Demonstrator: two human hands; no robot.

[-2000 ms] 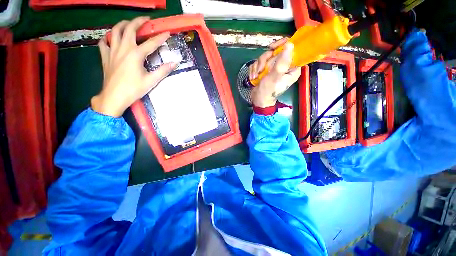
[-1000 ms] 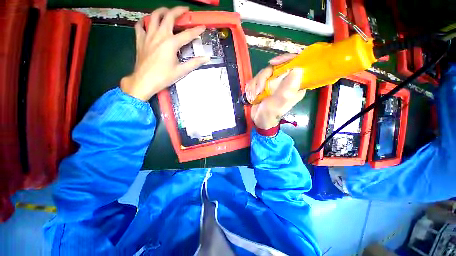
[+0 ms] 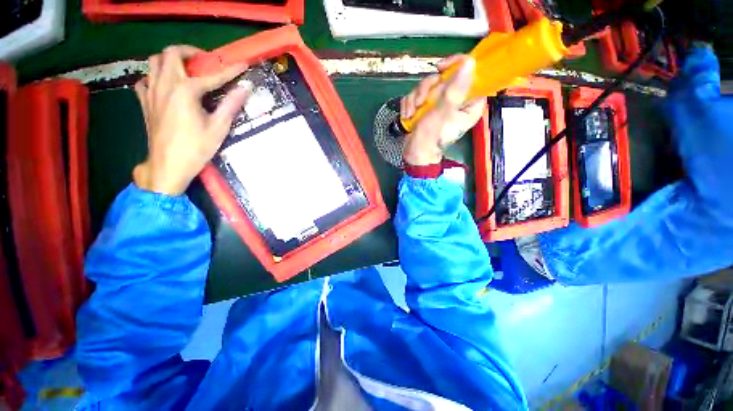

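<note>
An open-backed tablet (image 3: 354, 193) with a large white battery (image 3: 285, 177) lies tilted in a red foam frame (image 3: 329, 245). My left hand (image 3: 183, 120) rests on the frame's upper left, fingers over the circuit board end (image 3: 261, 96). My right hand (image 3: 440, 116) grips a yellow-orange electric screwdriver (image 3: 514, 60). Its dark tip points down left at the dotted round screw tray (image 3: 389, 144), right of the tablet; whether it touches is unclear. Screws are too small to make out.
Two more red-framed tablets (image 3: 558, 120) (image 3: 623, 201) stand at the right, crossed by a black cable (image 3: 554, 140). Red frames (image 3: 48, 209) are piled at the left. A conveyor edge (image 3: 370, 66) runs behind, with framed units beyond. Another person's blue sleeve (image 3: 627, 249) is at the right.
Since one second ago, the screwdriver tip has gone from beside the tablet frame's right edge to the screw tray. The tablet and frame are turned more askew. The view has shifted.
</note>
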